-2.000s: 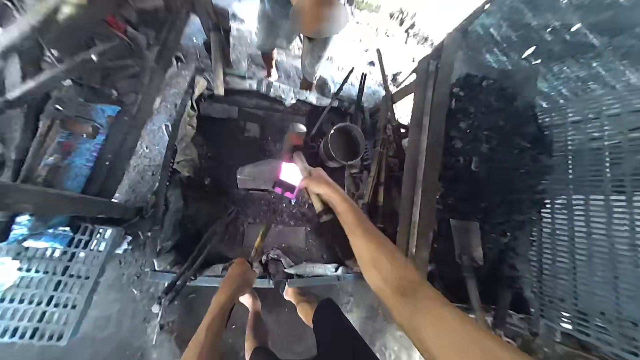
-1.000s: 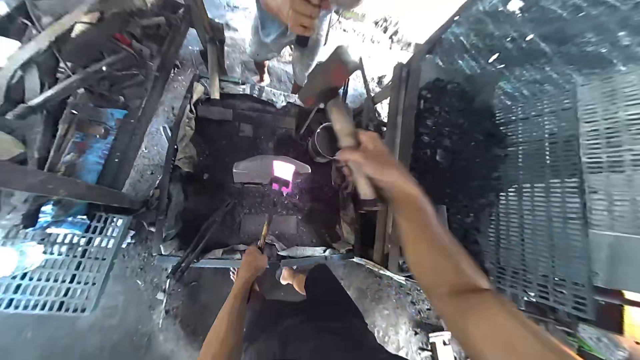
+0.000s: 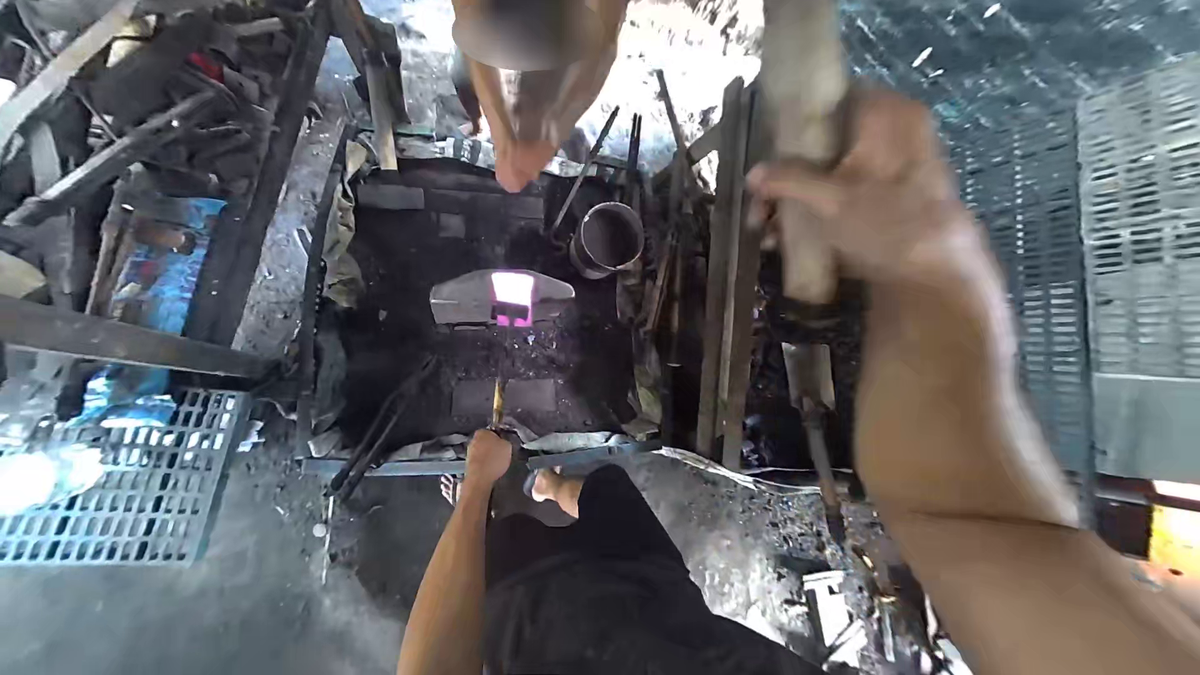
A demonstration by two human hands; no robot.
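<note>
My left hand is closed around the handle of tongs at the near edge of the dark work pit. Beyond it, a glowing hot metal piece lies on a steel anvil, at the tongs' far end. My right hand, blurred and raised at the right, grips the wooden handle of a hammer; its head is out of view.
Another person's hands are at the far side of the pit. A metal bucket stands right of the anvil. Wooden beams flank the pit, with a shovel farther right. A plastic crate lies at the left.
My right hand has swung the hammer up from beside the hot metal, and it now looms large at the right. My left hand keeps its hold near the pit's edge. The other person's hands have moved.
</note>
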